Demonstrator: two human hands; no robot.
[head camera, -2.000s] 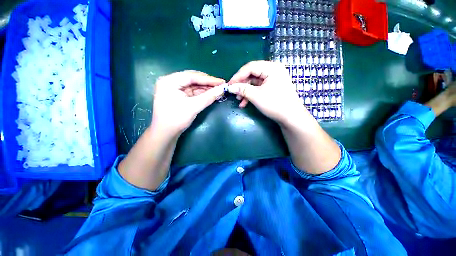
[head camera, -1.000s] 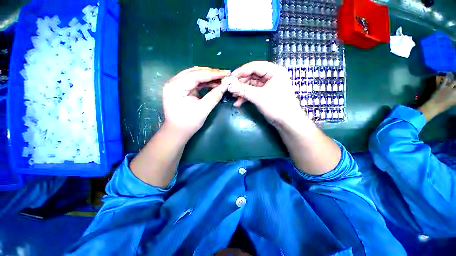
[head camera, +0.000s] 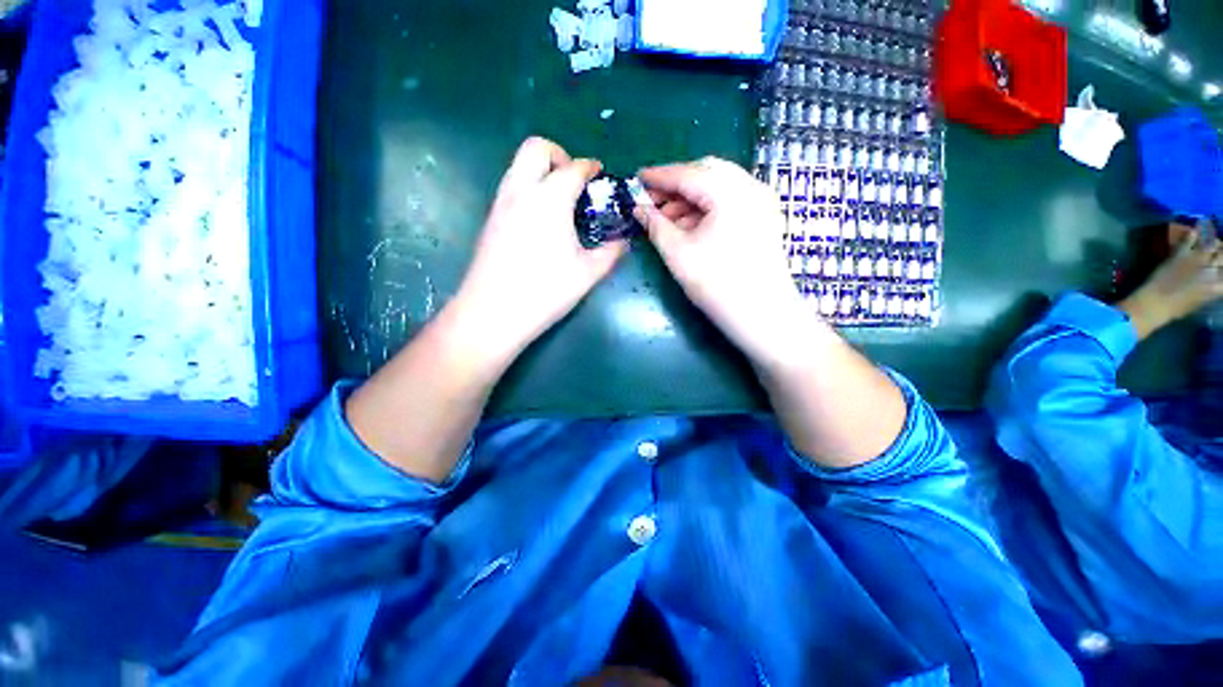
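A round black unit (head camera: 604, 215) with a pale, shiny centre is between my hands, above the dark-green tabletop. My left hand (head camera: 530, 239) holds it by its left side, thumb below and fingers above. My right hand (head camera: 711, 231) is at its right edge, with thumb and fingertips pinched on a small pale piece (head camera: 640, 195) that touches or nearly touches the unit. The fingers hide part of both things, and the small piece is too fine to make out.
A large blue bin (head camera: 288, 228) of translucent white pieces stands left. Ahead are loose white pieces (head camera: 590, 34) and a small blue bin (head camera: 711, 54). A clear blister tray (head camera: 858, 175), red bin (head camera: 966, 81), crumpled white item (head camera: 1090, 129) and a neighbour's sleeve (head camera: 1080, 362) are right.
The black unit now shows clearly in my left hand; before, my fingertips met around something tiny. My left hand has turned to grip the unit's side. The view has shifted slightly.
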